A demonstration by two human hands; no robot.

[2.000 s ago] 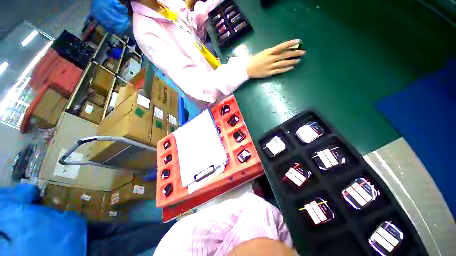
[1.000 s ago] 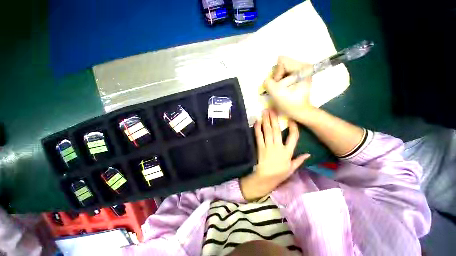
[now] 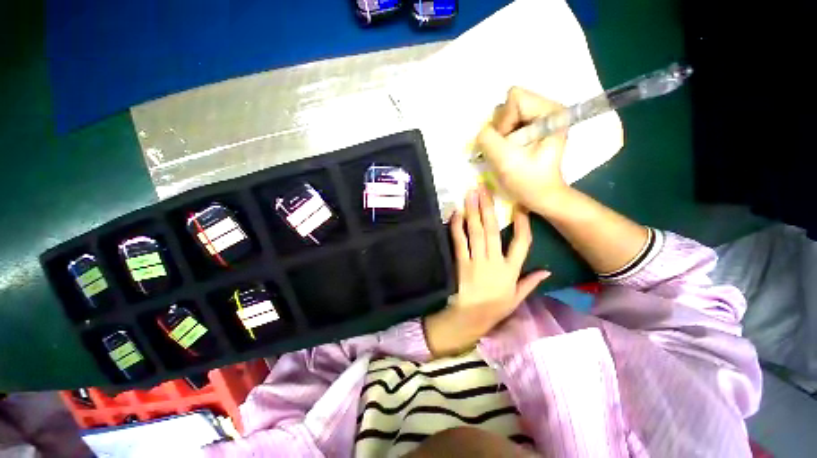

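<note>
My right hand (image 3: 528,152) holds a long clear pen (image 3: 618,97), its tip down at a yellow patch on the pale paper sheet (image 3: 528,54). My left hand (image 3: 488,268) lies flat at the sheet's lower edge, fingers apart and pointing up, with nothing in it. The black foam tray (image 3: 345,241) lies left of my hands. Several smartwatch bodies with lit screens sit in its pockets, such as one with white blocks (image 3: 387,190) at upper right and one with green blocks (image 3: 143,263). Two lower pockets at the right end are empty.
A blue mat (image 3: 206,45) lies at the far side with two devices (image 3: 434,11) at the top edge. A pale strip (image 3: 269,112) lies between mat and tray. A red blister tray (image 3: 184,398) with a clipboard (image 3: 157,436) is at lower left, on the green bench's near side.
The view has swung from the red tray and a neighbouring worker to the paper sheet. Since one second ago, the black tray appears slightly further left. My right hand still holds the pen.
</note>
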